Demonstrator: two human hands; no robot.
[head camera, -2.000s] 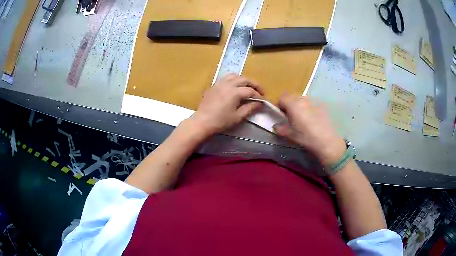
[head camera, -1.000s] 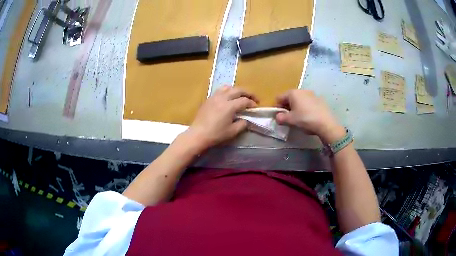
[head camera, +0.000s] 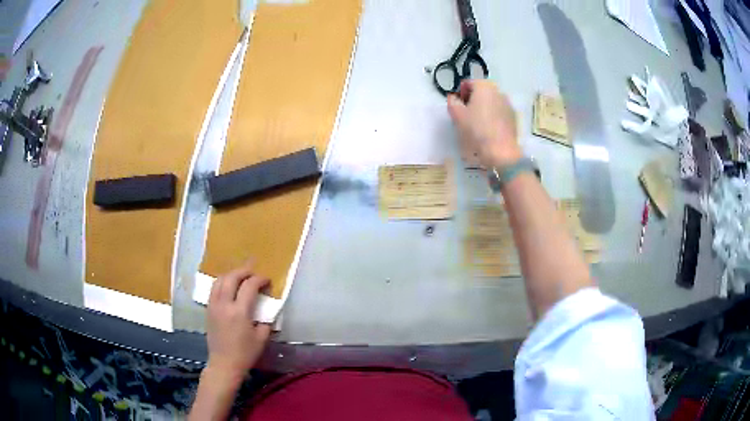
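Note:
Two tan card patterns lie on white cloth pieces, a wide one (head camera: 148, 123) and a narrow one (head camera: 288, 82). White cloth (head camera: 268, 309) shows below the narrow card. My left hand (head camera: 237, 319) rests on that lower end with bent fingers; whether it pinches the cloth is hidden. My right hand (head camera: 487, 123) is at the handles of the black shears (head camera: 449, 77), fingertips touching or over a loop; I cannot tell if they grip it. Dark bar weights lie on the wide card (head camera: 134, 191) and the narrow card (head camera: 265, 177).
Buff tickets (head camera: 415, 191) lie right of the narrow card, some under my right forearm. A grey curved ruler (head camera: 580, 107) lies beyond. White strips (head camera: 658, 107), a red slim tool (head camera: 643, 226) and a dark oblong (head camera: 689, 245) are at right. Metal clamps (head camera: 33, 119) and a pink-red ruler (head camera: 62, 152) are at left.
My right hand has left the narrow piece's lower end and moved up and right to the shears. My left hand stays there. The cloth end, folded up before, lies flat. The view has shifted right.

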